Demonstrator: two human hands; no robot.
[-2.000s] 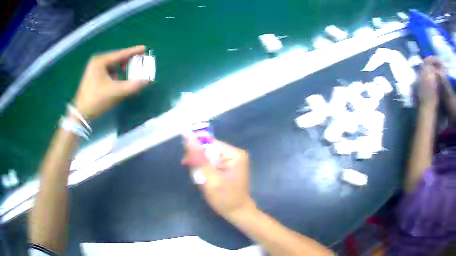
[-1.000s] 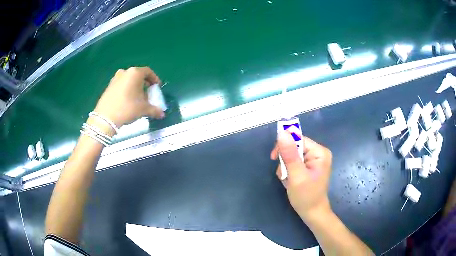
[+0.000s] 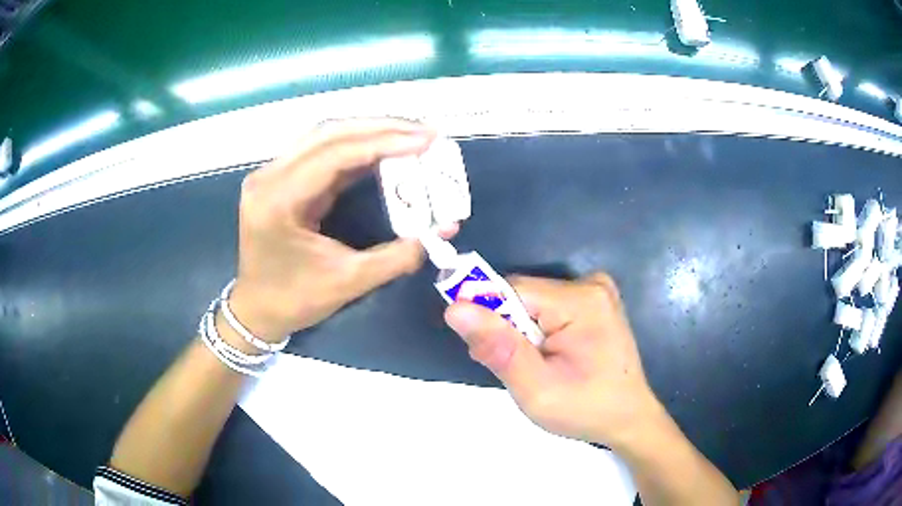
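Note:
My left hand (image 3: 307, 227) grips two white units (image 3: 425, 188) side by side between thumb and fingers, above the dark worktop. Small curved dark marks show on their faces. My right hand (image 3: 554, 356) holds a white glue tube (image 3: 490, 296) with blue-purple print, thumb on top. The tube's pale nozzle (image 3: 437, 249) points up and left and meets the lower edge of the units; whether it touches them cannot be told for certain.
A pile of white units with leads (image 3: 862, 277) lies at the right on the dark worktop (image 3: 682, 208). A white sheet (image 3: 415, 425) lies near me. Beyond the white rail (image 3: 554, 104), units stand on the green belt (image 3: 584, 18). A purple sleeve (image 3: 870, 484) shows lower right.
My left hand has come from over the belt to above the worktop with the units. My right hand has brought the tube's nozzle to them. The view has shifted, showing more worktop.

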